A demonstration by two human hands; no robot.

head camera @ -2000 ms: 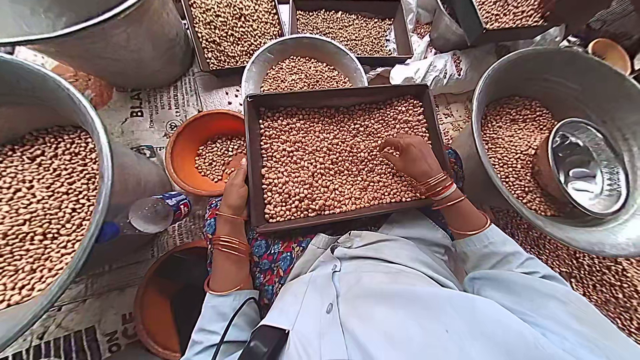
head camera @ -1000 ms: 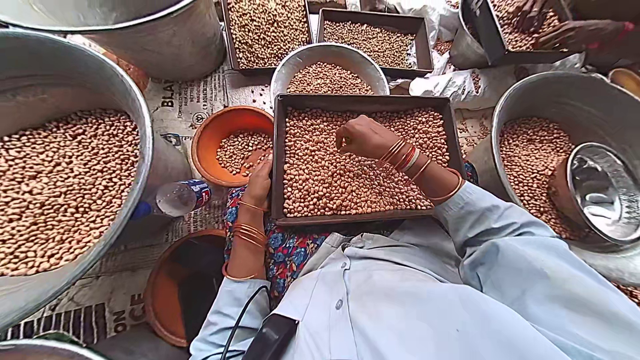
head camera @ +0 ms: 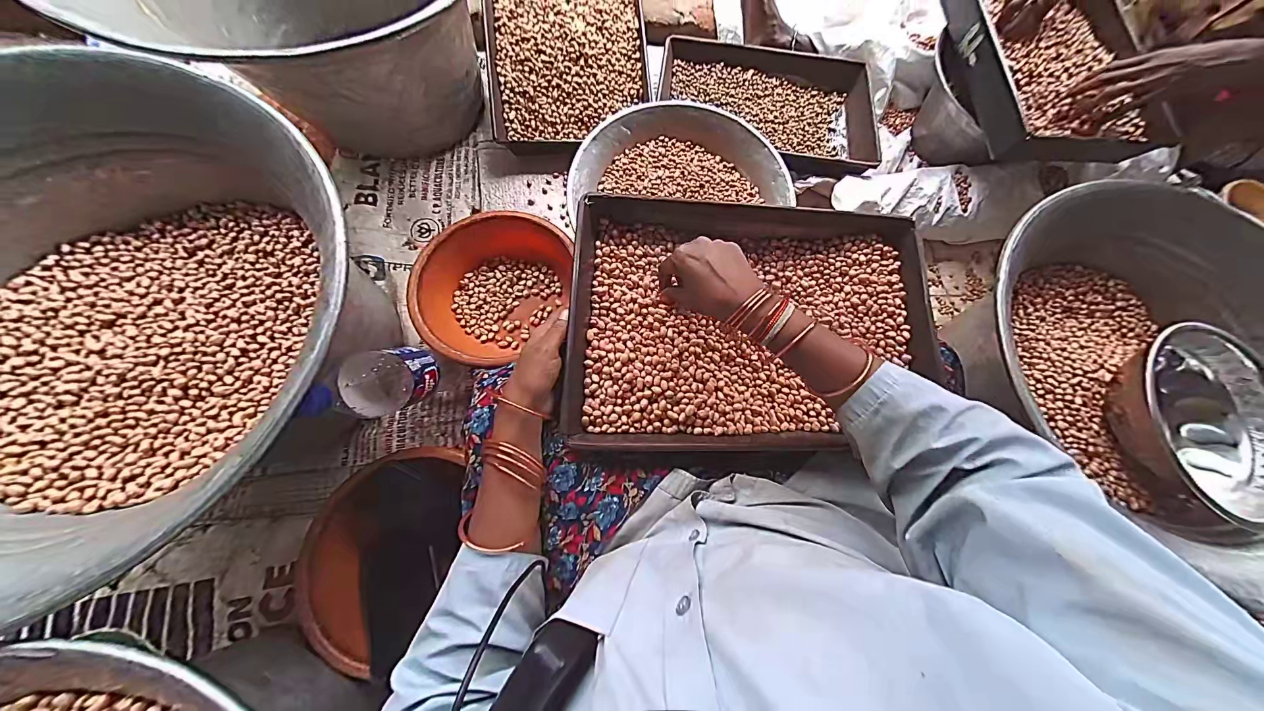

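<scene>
A dark rectangular metal tray [head camera: 755, 444] full of reddish-brown nuts [head camera: 681, 380], which look like peanuts, rests over my lap. My left hand [head camera: 541, 363] holds the tray's left wall, with the thumb side near an orange bowl [head camera: 434, 286] that has some nuts in it. My right hand [head camera: 707, 278] is over the left half of the tray, at the nuts, with its fingers curled and the fingertips together. Whether a nut is between those fingertips cannot be seen. Beyond the tray stands a round metal basin [head camera: 583, 173] of nuts.
Large metal tubs of nuts stand at left [head camera: 331, 227] and right [head camera: 1017, 237], the right one with a metal pot [head camera: 1136, 395] inside. A plastic bottle [head camera: 375, 383] lies beside the left tub. More trays [head camera: 770, 59] stand beyond. Another person's hand [head camera: 1136, 79] is at a tray, top right.
My right hand has moved from the right side of the tray to the left half, and its fingers have curled in. Another person's hands have come into view at top right.
</scene>
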